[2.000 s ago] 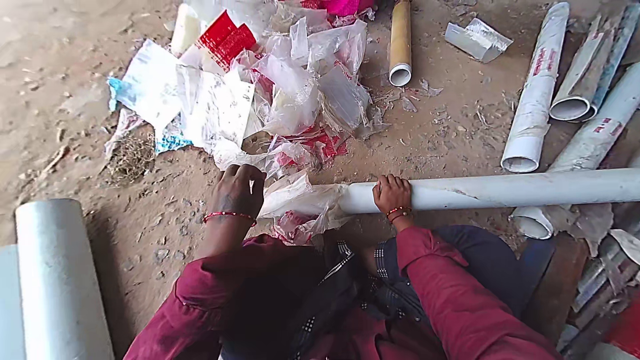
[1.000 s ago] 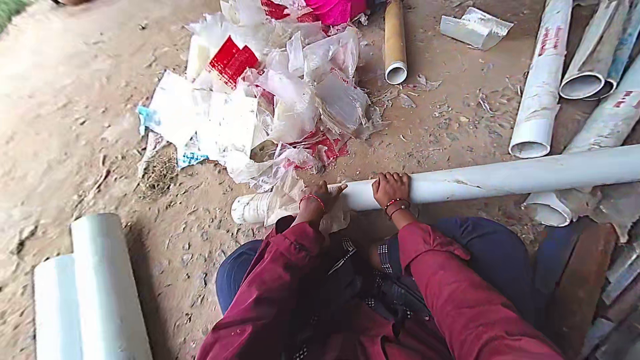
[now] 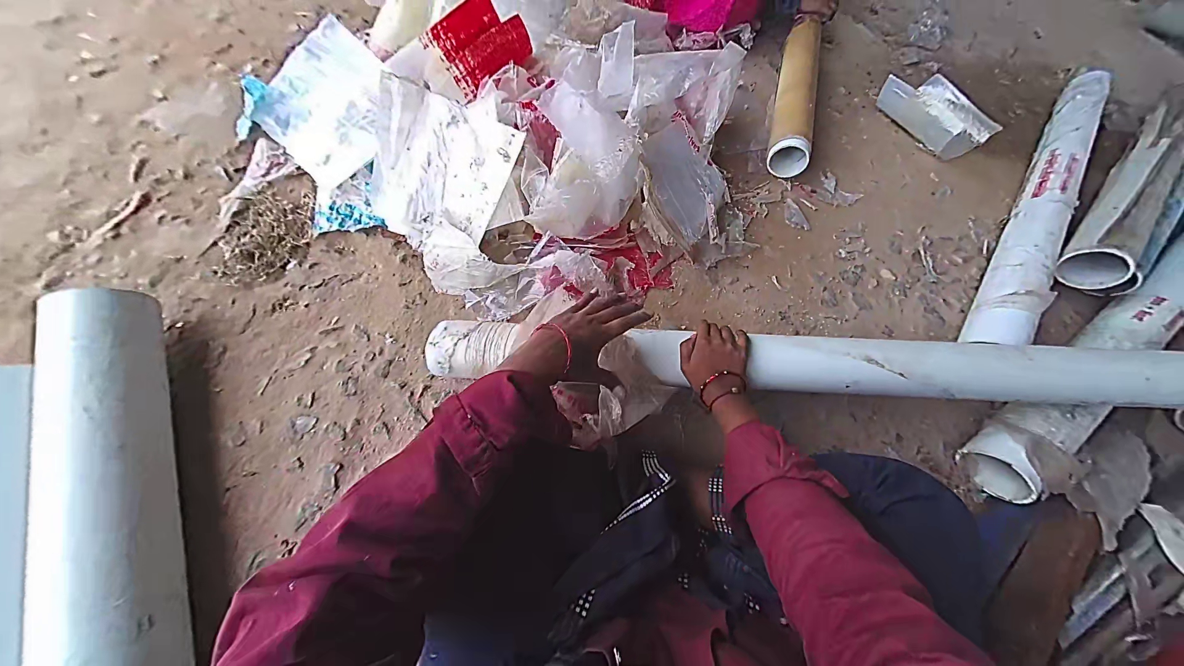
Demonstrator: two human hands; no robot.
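Observation:
A long white pipe (image 3: 869, 365) lies across in front of me, its left end wound with a pale cord-like band (image 3: 481, 349). My left hand (image 3: 587, 328) lies over the pipe near that end, its fingers extended and somewhat apart, on a thin plastic film (image 3: 634, 370) that is around the pipe and hangs below it. What its palm holds is hidden. My right hand (image 3: 716, 359) is closed over the pipe just right of the film. Beyond my left hand lies a heap of torn plastic film (image 3: 583, 166), white and clear with red and blue pieces.
A brown tube (image 3: 795, 102) lies beyond the pipe, a person's hand (image 3: 818, 9) at its far end. White tubes (image 3: 1045, 203) and scraps lie at the right. A large pale cylinder (image 3: 106, 481) stands or lies at the left. A bent plastic piece (image 3: 939, 116) rests on the ground.
Two seconds ago my left hand held film off the pipe's left part; one second ago it was on the pipe. Now its fingers are extended over it. My right hand stays on the pipe.

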